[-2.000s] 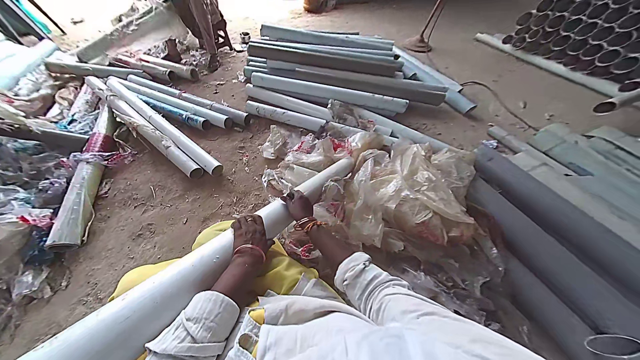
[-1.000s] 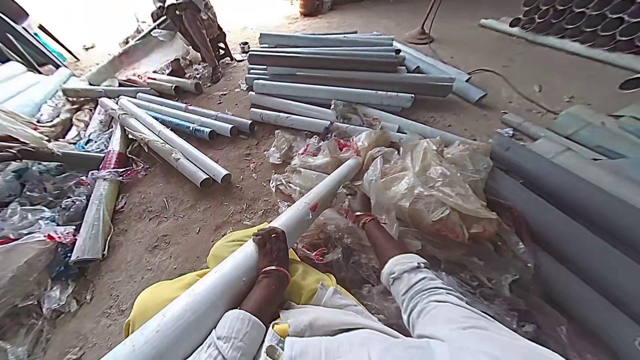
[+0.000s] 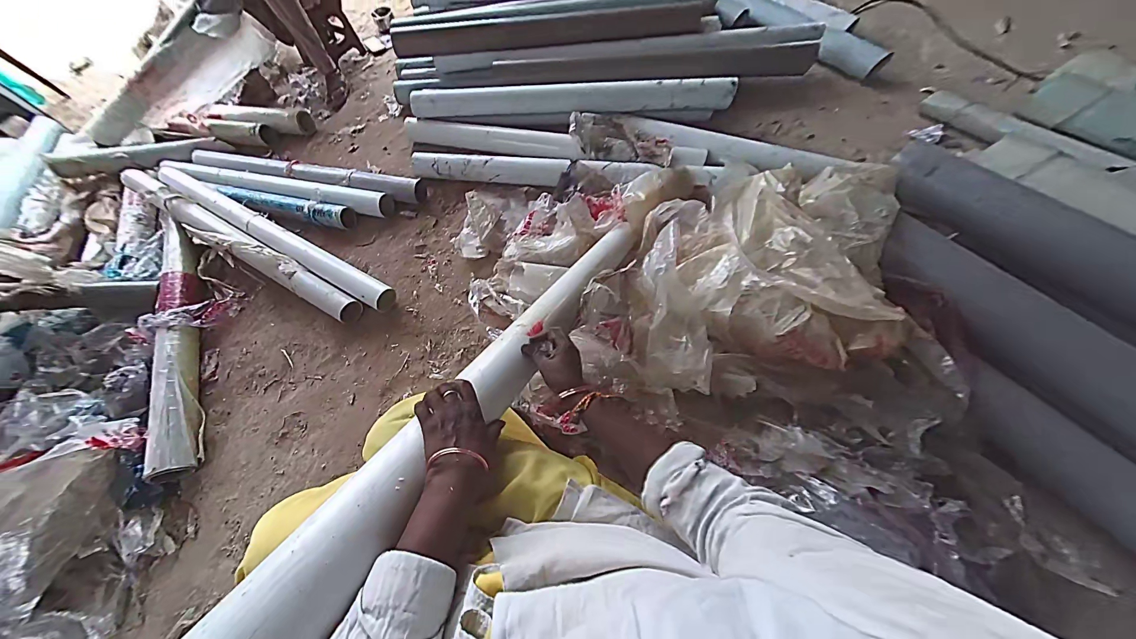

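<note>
A long white plastic pipe [image 3: 355,532] slants from the lower left up toward a heap of clear plastic film [image 3: 763,266], resting across yellow cloth [image 3: 532,479] over my lap. My left hand [image 3: 457,426] lies over the top of the pipe, fingers curled on its far side. At the pipe's right side, further up, my right hand [image 3: 555,359] has its fingers bent close to a small red patch [image 3: 535,328] on the surface. Whether it pinches anything is too small to tell. The pipe's upper end lies among the film.
Grey and white pipes [image 3: 577,98] are stacked at the top centre. Thinner pipes [image 3: 293,244] lie on the dirt floor at the left, beside crumpled plastic waste [image 3: 53,515]. Thick grey pipes [image 3: 1021,222] run along the right. Wooden legs [image 3: 311,44] stand at the top left.
My right hand first rested on the pipe, then was off its right side by the film, and is now back against the pipe near the red patch. My left hand stays on the pipe.
</note>
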